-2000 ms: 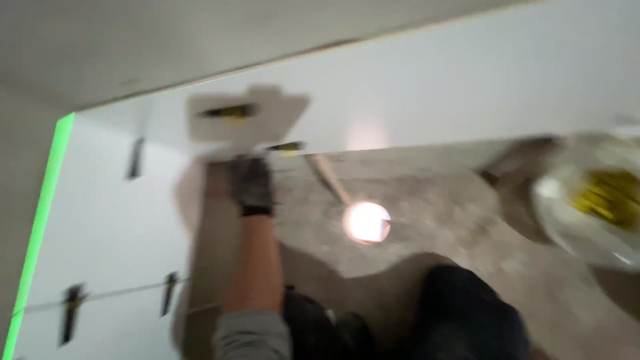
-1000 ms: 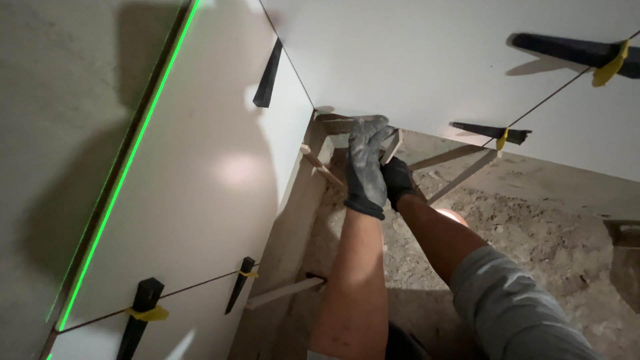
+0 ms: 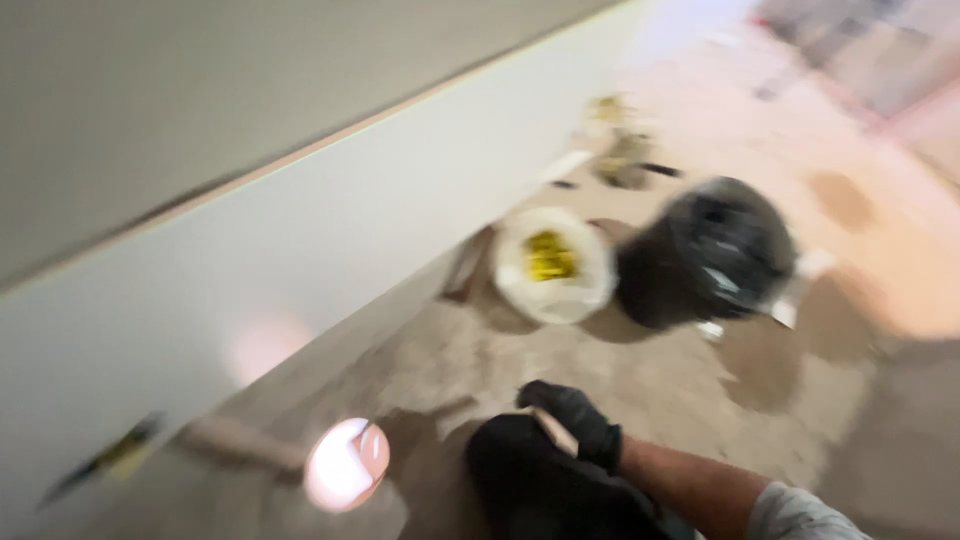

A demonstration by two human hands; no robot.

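My right hand (image 3: 577,424), in a dark work glove, is at the lower middle beside my dark-clad knee, its fingers closed around a narrow pale strip (image 3: 555,433); blur hides what the strip is made of. My left hand is out of view. Left of the knee, a bright round lamp (image 3: 347,465) glows near the floor. A black tile-leveling wedge in a yellow clip (image 3: 112,459) sits at the lower left, at the edge of a large white tile (image 3: 247,262).
Beyond my hand stands a white bucket (image 3: 517,300) with yellow pieces (image 3: 551,256) inside. A black bucket (image 3: 645,277) with dark contents is to its right. Farther back lie blurred bags (image 3: 622,161) and a dark tool (image 3: 661,170) on the rough floor (image 3: 480,360).
The view has swung far to the right. My two hands, together at the tile corner one second ago, have parted; the right is now beside my knee and the left has left the view.
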